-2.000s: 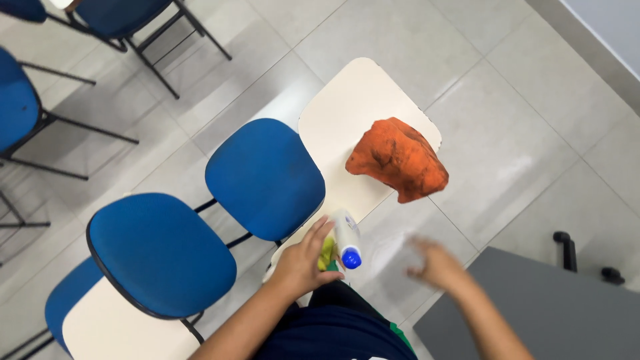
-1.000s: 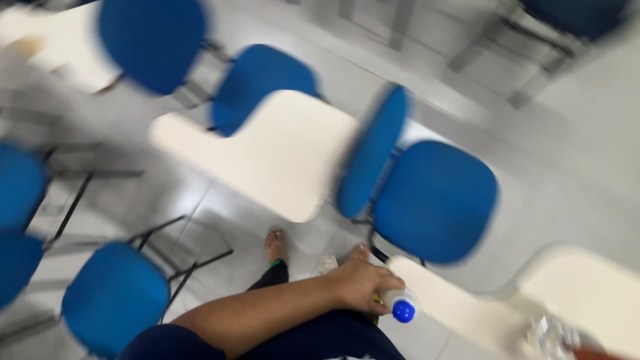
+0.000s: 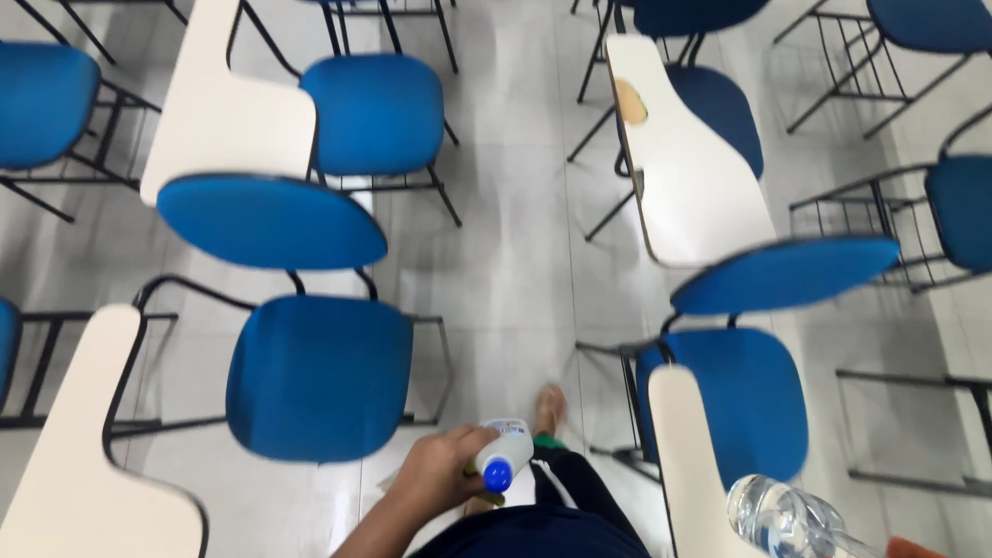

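Observation:
My left hand point(image 3: 446, 469) is closed around a white plastic bottle point(image 3: 508, 452) with a blue cap, at the bottom middle of the head view. Something yellow-green point(image 3: 490, 497) shows beside the bottle, partly hidden by my fingers. My right hand is out of view. Near the lower right corner lies a clear plastic bottle point(image 3: 787, 518), by the pale arm desk of a chair, with a bit of orange material point(image 3: 913, 549) at the frame's edge.
Blue chairs with beige writing arms flank a tiled aisle point(image 3: 511, 232). Close by are a blue seat point(image 3: 319, 378) on the left and another point(image 3: 732, 403) on the right. A beige patch point(image 3: 631, 102) marks a writing arm point(image 3: 694, 178) farther up. Black chair legs reach toward the aisle.
The view has turned strongly, from the orange cloth on a desk to the aisle between chairs. My left hand still holds the bottle; my right hand, seen two seconds ago, has left view.

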